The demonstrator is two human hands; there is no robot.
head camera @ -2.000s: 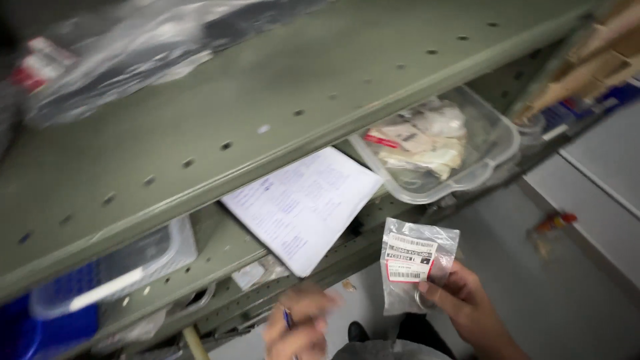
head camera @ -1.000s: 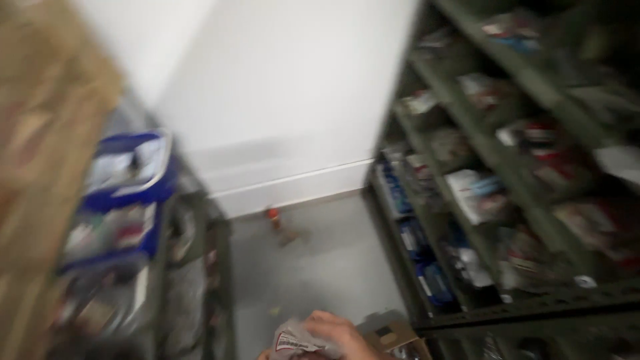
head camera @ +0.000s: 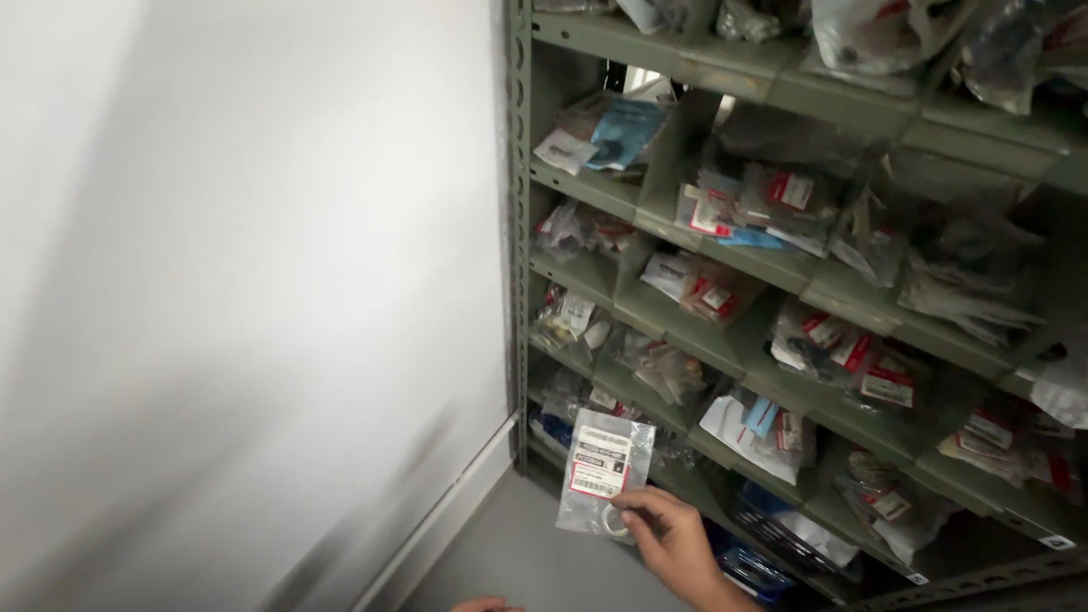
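Note:
My right hand (head camera: 671,540) pinches the lower right corner of a clear plastic bag (head camera: 642,446) between thumb and fingers. On the bag is a white label with a red border, bearing print and a barcode, and a pale ring-shaped part (head camera: 614,520) lies inside near my fingertips. Only the fingertips of my left hand (head camera: 486,604) show at the bottom edge, below and left of the bag; whether they hold anything is hidden.
Green metal shelving (head camera: 765,263) with divided compartments fills the right side, stocked with bagged parts (head camera: 710,293), many with red and white labels. A blue packet (head camera: 627,133) lies in an upper compartment. A white wall (head camera: 297,255) stands at left, with grey floor (head camera: 535,552) below.
The view has swung from the shelf with a paper and a clear plastic tub to the compartment shelving. The bag in my right hand is now held up before it. The pen seen earlier is out of view.

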